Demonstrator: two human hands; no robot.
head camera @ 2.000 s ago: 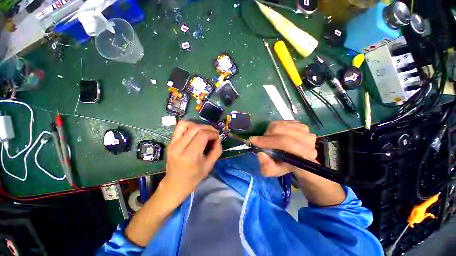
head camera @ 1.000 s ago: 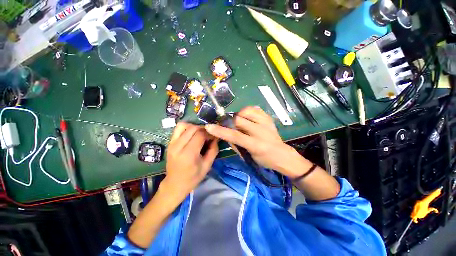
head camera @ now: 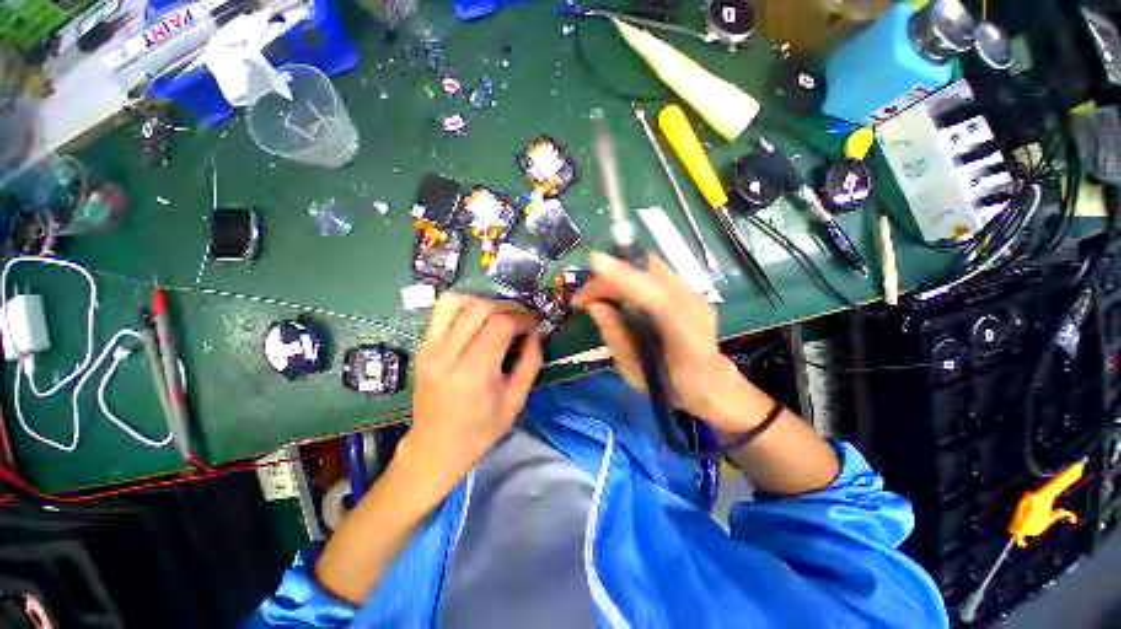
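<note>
My left hand (head camera: 473, 369) is at the near edge of the green mat, its fingers closed on a small dark watch module (head camera: 550, 310) that is mostly hidden. My right hand (head camera: 658, 326) holds the soldering iron (head camera: 623, 234), its blurred metal end pointing away from me and its black cable running down past the wrist. The thumb and fingertips of my right hand are at the module beside the left fingertips. Several opened watch modules (head camera: 488, 211) with screens (head camera: 552, 229) on orange ribbons lie just beyond the hands.
Right of the modules lie a white strip (head camera: 679, 252), a yellow-handled tool (head camera: 692, 154) and round black parts (head camera: 846, 183). At left are a black watch body (head camera: 234, 234), a round part (head camera: 294, 348), test probes (head camera: 172, 375) and a white cable (head camera: 84, 277). A clear cup (head camera: 304, 123) stands farther back.
The soldering iron swung from lying across the right hand to pointing away over the mat, then shifted right. My right fingertips moved to the module. My left hand stayed nearly in place.
</note>
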